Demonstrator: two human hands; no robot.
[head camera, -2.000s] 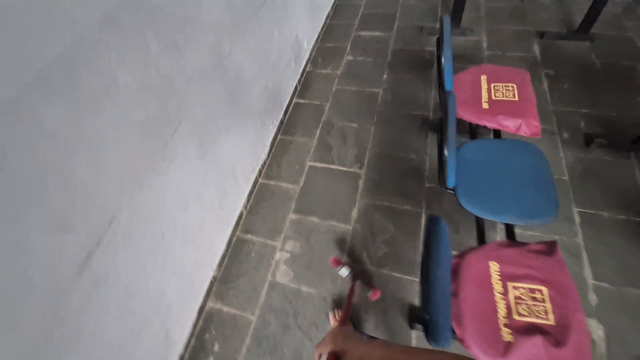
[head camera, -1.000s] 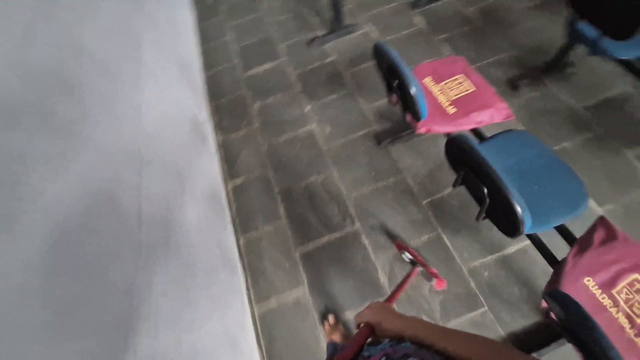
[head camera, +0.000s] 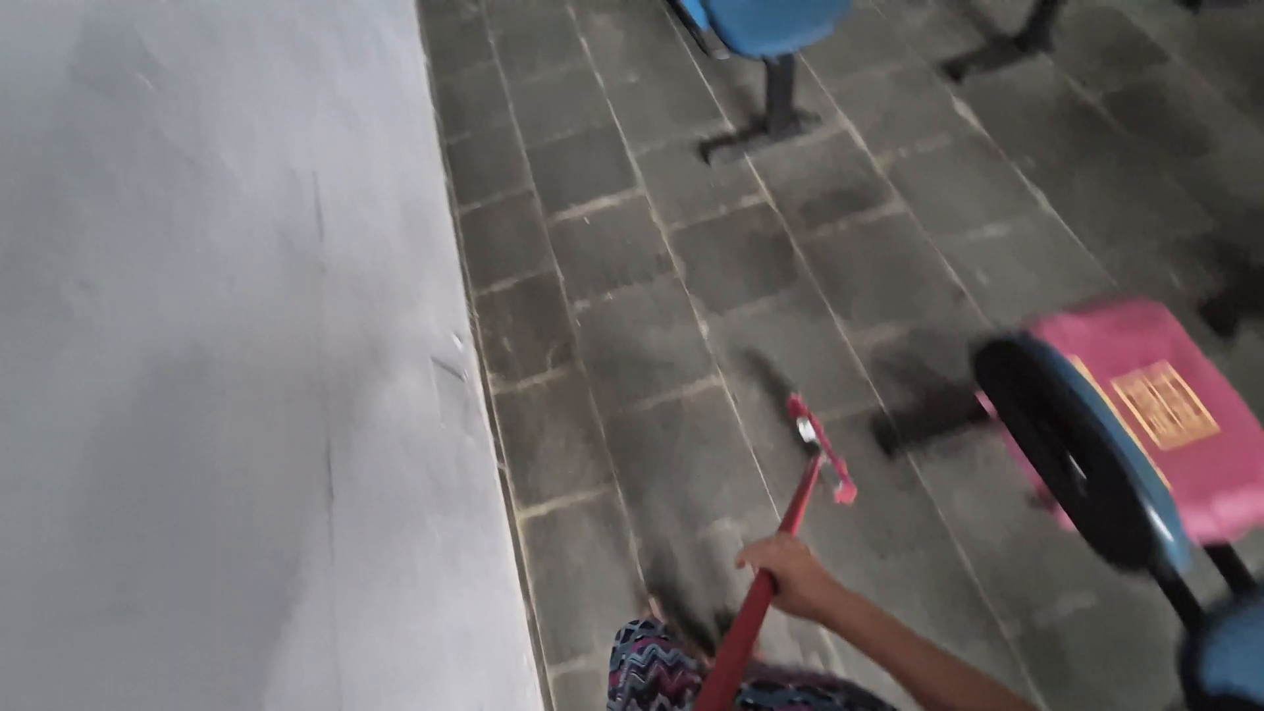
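My right hand (head camera: 790, 573) is closed around a long red pole (head camera: 748, 627) at the lower middle of the view. At the pole's far end a narrow pink-red crosspiece (head camera: 828, 454) with a pale joint hangs over or on the floor; whether it touches is unclear. The pole runs down past the bottom edge, beside my patterned clothing (head camera: 657, 662). My left hand is not in view.
A white wall (head camera: 247, 346) fills the left side, meeting the grey stone-tile floor (head camera: 681, 464). At right a blue chair back (head camera: 1081, 449) stands by a seat with a pink cloth bag (head camera: 1170, 415). Another blue seat (head camera: 780, 25) is at the top.
The view has moved forward along the wall, so the chairs stand elsewhere in it. My right hand has kept hold of the red pole throughout.
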